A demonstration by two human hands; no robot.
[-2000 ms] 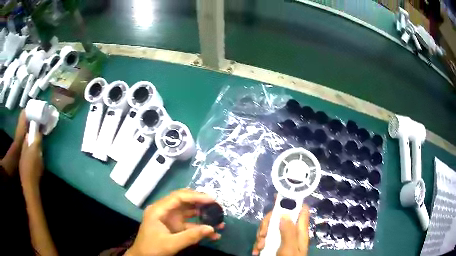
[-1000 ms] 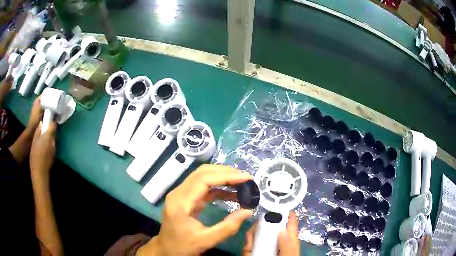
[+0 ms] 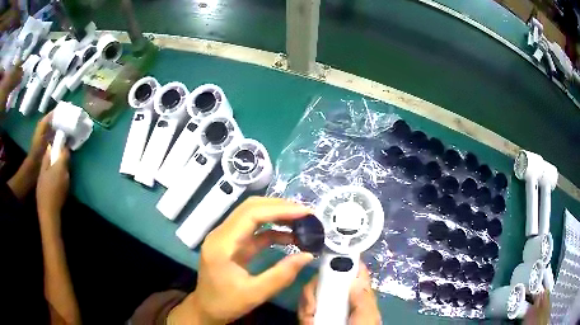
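My left hand (image 3: pixel 245 257) holds a black round insert (image 3: pixel 310 233) between thumb and fingers. The insert is tilted, at the left rim of the round head of a white fan body (image 3: pixel 349 219); whether they touch I cannot tell. My right hand (image 3: pixel 362 298) grips this body by its handle, upright, with the spoked face and pale centre showing. My right hand is partly hidden behind the handle and cut off by the lower edge. Rows of black inserts (image 3: pixel 462 211) lie on a clear plastic film (image 3: pixel 337 136) behind and to the right.
Several white bodies (image 3: pixel 205 159) with dark centres lie at left. Another person's hands (image 3: pixel 54 168) hold a white unit at far left, beside a green press (image 3: pixel 111 105). White units (image 3: pixel 537 190), a blurred hand (image 3: pixel 539 311) and a label sheet (image 3: pixel 566 273) are at right. A metal-edged rail (image 3: pixel 245 57) and post (image 3: pixel 301 35) stand behind.
Over the two seconds, my left hand has brought the insert up beside the fan head, and the held body has shifted left. More white units and a blurred hand now show at lower right.
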